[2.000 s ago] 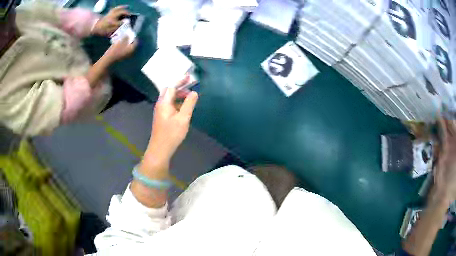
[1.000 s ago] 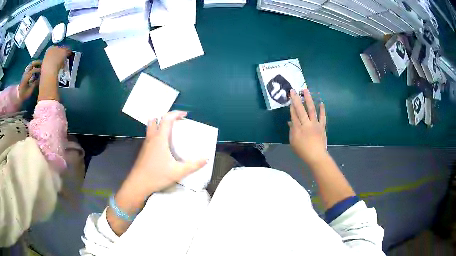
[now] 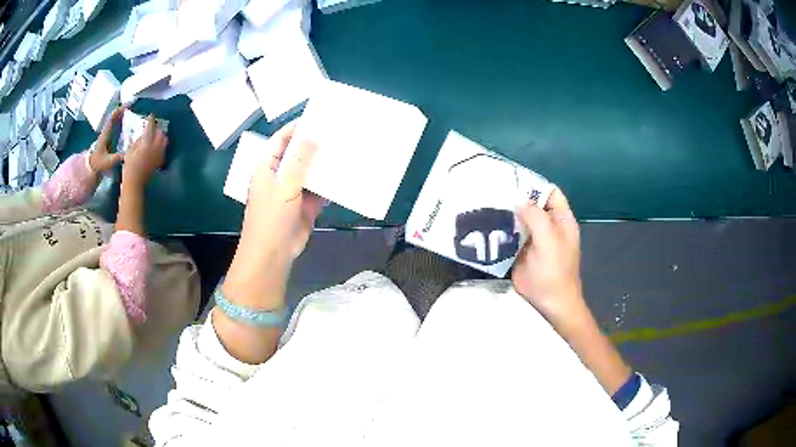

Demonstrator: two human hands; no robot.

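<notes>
My left hand [image 3: 284, 188] holds a plain white inner box [image 3: 362, 144] by its left side, raised above the bench edge. My right hand [image 3: 550, 253] holds a printed sleeve [image 3: 476, 205] by its right side, with the dark product picture facing up. The white box and the sleeve are side by side with a narrow gap between them. The sleeve is tilted, over the front edge of the bench. Whether the sleeve is empty cannot be told.
Several white boxes [image 3: 284, 79] are heaped on the green bench [image 3: 515, 79] at the upper left. Printed sleeves [image 3: 764, 135] lie at the upper right. At the left, another person's hands [image 3: 144, 148] hold a small box. More boxes stand at the far left.
My right hand has taken hold of the printed sleeve and brought it off the bench towards me. My left hand has raised the white box up and to the right. The view has shifted.
</notes>
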